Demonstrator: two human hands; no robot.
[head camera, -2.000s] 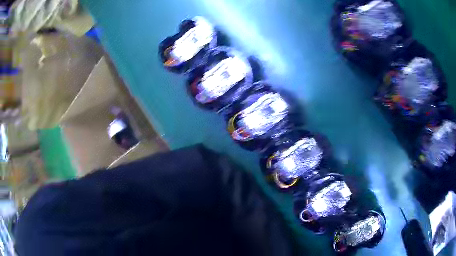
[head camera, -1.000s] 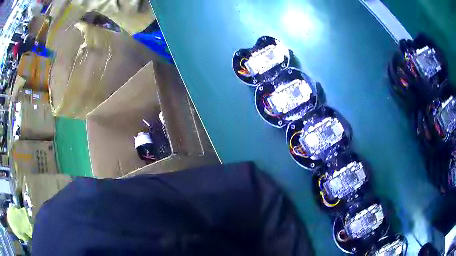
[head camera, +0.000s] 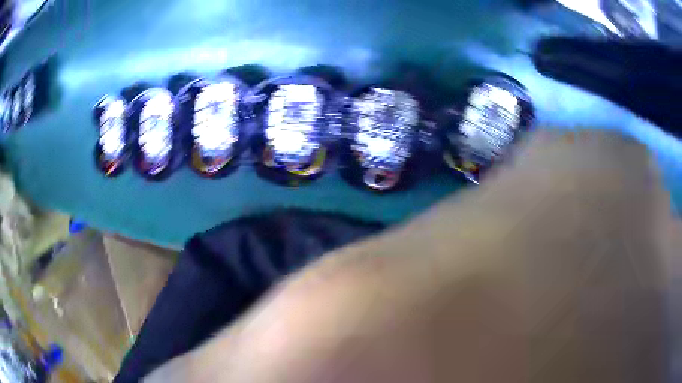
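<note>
Several black housings stand in a row across the green mat. Each has a bright, pale circuit board in the middle and small coloured wires at its lower end. A large, blurred bare hand or forearm fills the lower right, close to the camera. I cannot tell whether it is my left or right; its fingers cannot be made out, nor whether it holds anything. It lies just below the right-end housing. No other hand can be made out.
A thick black shape, perhaps a driver, reaches in at the upper right. The green mat curves across the picture. Dark cloth lies at the lower middle. Brown cartons are at the lower left. A blurred dark item is at the left edge.
The view has turned, so the slanting row of housings now runs nearly level. The blurred bare hand or forearm has come in at the lower right. The cartons are now lower left.
</note>
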